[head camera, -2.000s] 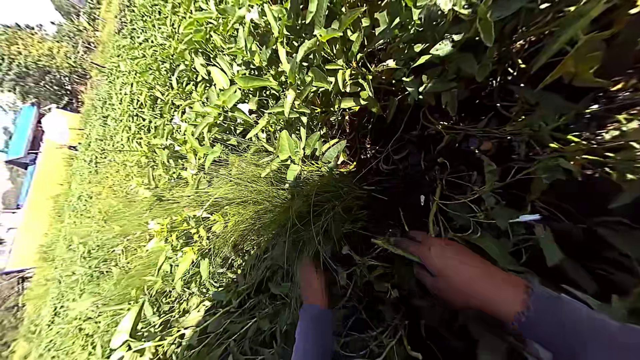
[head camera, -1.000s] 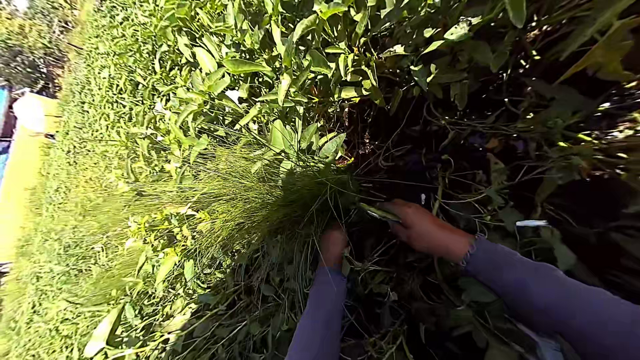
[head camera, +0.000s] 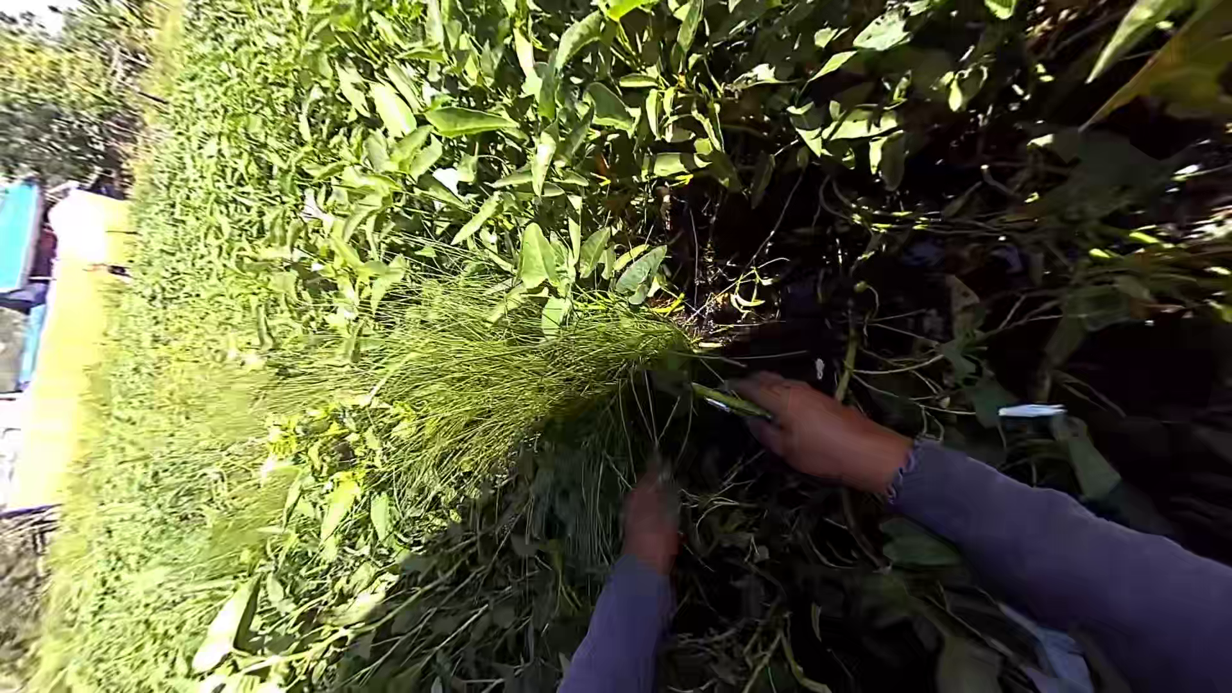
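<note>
The view lies on its side, with the sky at the left edge. My right hand (head camera: 818, 433), in a grey-blue sleeve, is closed on a slim green tool (head camera: 731, 400) with a bright edge, possibly a knife. The tool points at the shaded base of a tuft of fine green grass (head camera: 520, 371). Lower in the picture, my left hand (head camera: 653, 520) is blurred among hanging grass blades beneath the tuft; its fingers cannot be made out. Broad-leaved plants (head camera: 549, 265) stand against the tuft.
Dense leafy growth (head camera: 250, 192) stretches toward a pale yellow strip (head camera: 72, 346) and a blue object (head camera: 17, 236) at the left. Tangled stems (head camera: 895, 361) lie in deep shade at the right, with a small white scrap (head camera: 1032, 411) among them.
Since two seconds ago, my right hand has come closer to the tuft's base with the green tool. Since one second ago, my left hand has moved down in the picture, away from the tuft.
</note>
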